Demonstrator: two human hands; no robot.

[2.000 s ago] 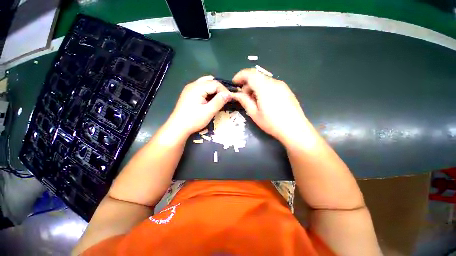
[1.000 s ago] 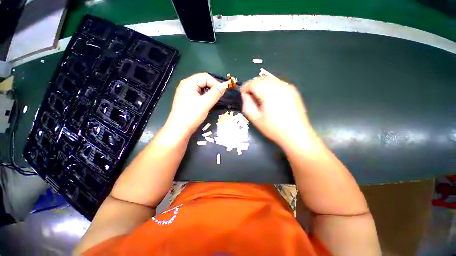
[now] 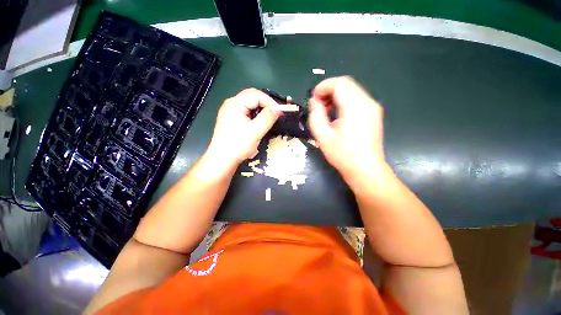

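Note:
A black plastic housing lies between my hands, partly hidden by the fingers. My left hand is closed on its left side, and a short pale strip shows at the thumb and fingertip. My right hand is at the housing's right side, with thumb and fingers bent together; it is slightly blurred and I cannot tell whether it grips anything. A loose pile of cream-white strips lies just below the housing, with several scattered at its left.
A glossy black blister tray lies tilted at left. A dark upright phone or screen stands at the far side by the white edge strip. One pale strip lies beyond my right hand. A cardboard box is below right.
My right hand has moved right and slightly up from the housing's middle. The orange-brown bit seen at my left fingertips a second ago no longer shows; a pale strip shows there.

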